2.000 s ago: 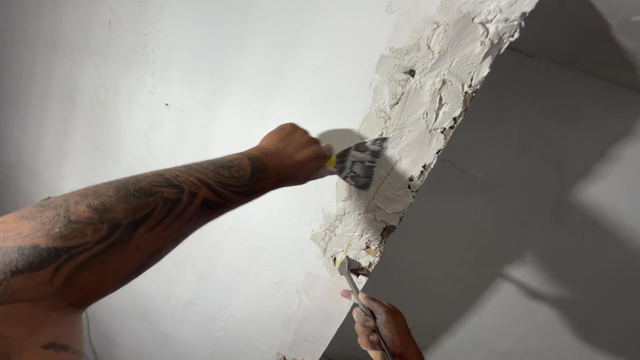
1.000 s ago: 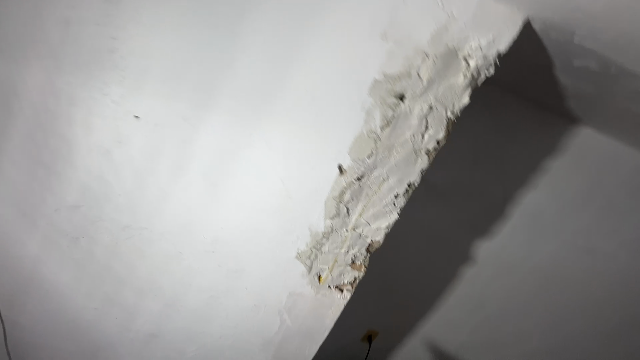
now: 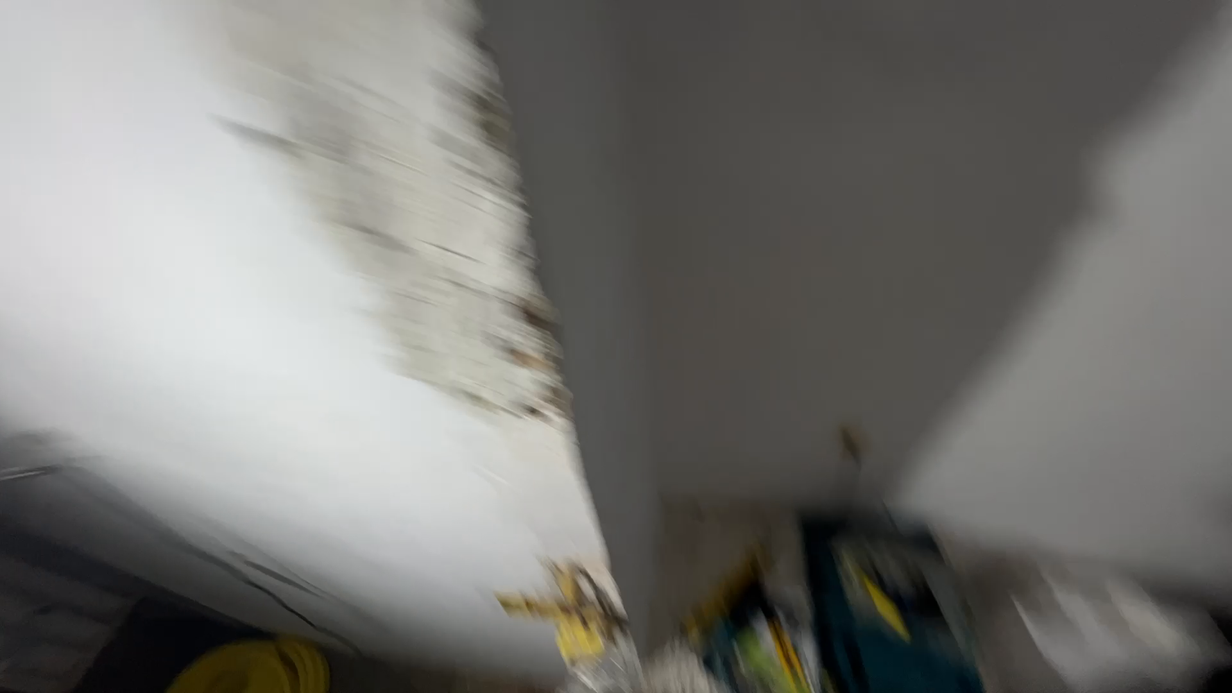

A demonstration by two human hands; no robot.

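Note:
Neither my left hand nor my right hand shows in the head view, and the putty knife is out of sight too. Strong motion blur covers the frame. A rough, pale plaster patch (image 3: 423, 231) runs down the edge of the white wall (image 3: 192, 289), with dark and brownish broken spots along the corner. To the right of that corner lies a grey, shadowed wall surface (image 3: 818, 241).
A yellow object (image 3: 577, 616), too blurred to name, is by the foot of the corner. Round yellow items (image 3: 250, 669) lie at lower left. A dark teal container (image 3: 837, 616) stands at lower right, near whitish material (image 3: 1107, 626). A thin cable (image 3: 279, 597) crosses lower left.
Two seconds ago both hands were at the wall with tools; they have left the view. The view has swung down and right, bringing in the items near the floor.

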